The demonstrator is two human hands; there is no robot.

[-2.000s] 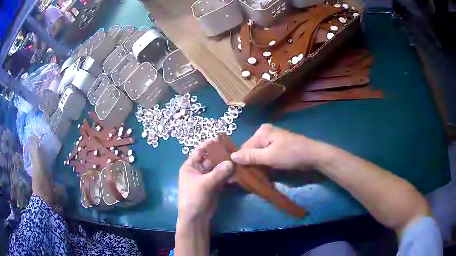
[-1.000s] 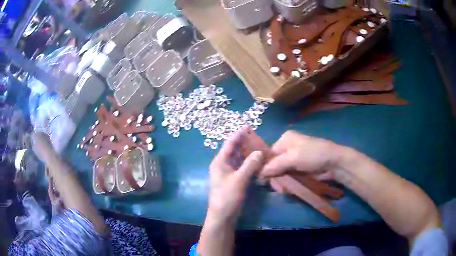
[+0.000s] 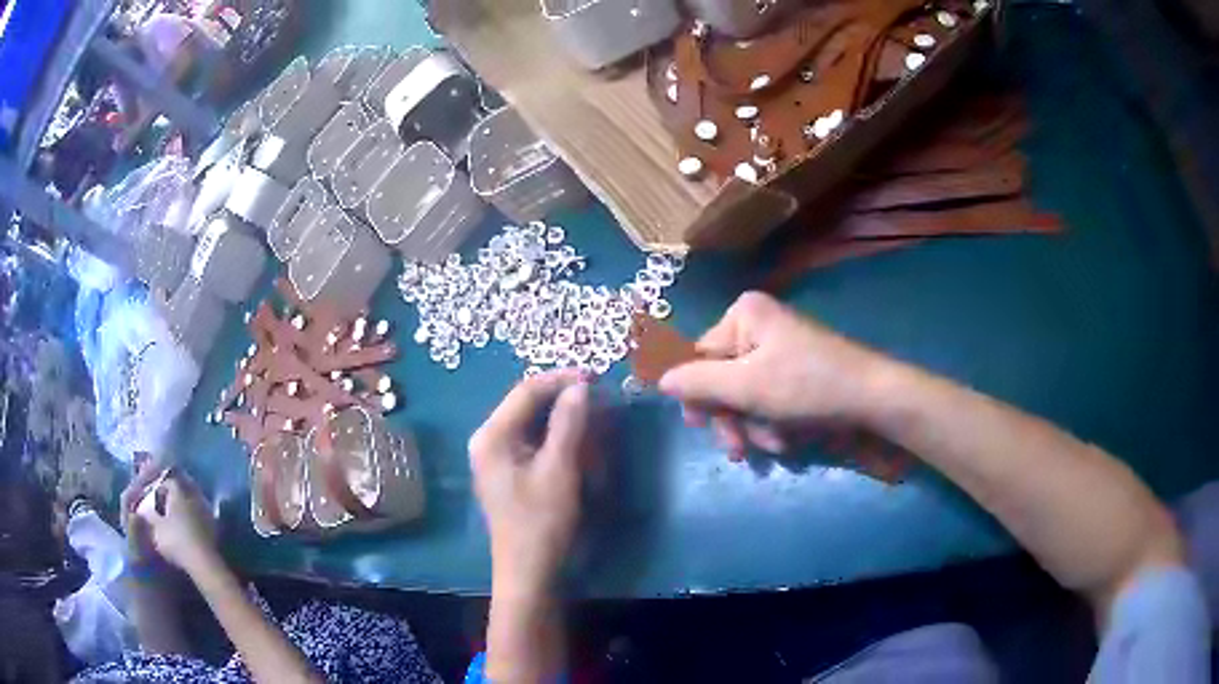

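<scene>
My right hand (image 3: pixel 769 374) holds several reddish-brown straps (image 3: pixel 658 350); their upper ends stick out to the left of my fingers and their lower part shows below the hand. My left hand (image 3: pixel 532 454) is apart from the straps, at the near edge of the button pile, with thumb and forefinger bent toward each other. Whether a button is between its fingertips I cannot tell. The pile of small white button fasteners (image 3: pixel 515 301) lies just beyond my left hand on the green table (image 3: pixel 722 528).
A carton (image 3: pixel 588 127) with strapped pieces and grey boxes stands beyond the pile. Bare straps (image 3: pixel 922 187) lie right of it. At left are grey boxes (image 3: pixel 415 194), finished straps (image 3: pixel 314 368), two boxes with handles (image 3: pixel 354 468), and another person's hands (image 3: pixel 174 515).
My left hand has let go of the straps and moved left to the button pile. My right hand keeps the straps. The neighbour's hand has come down from the plastic bags toward the table's near edge.
</scene>
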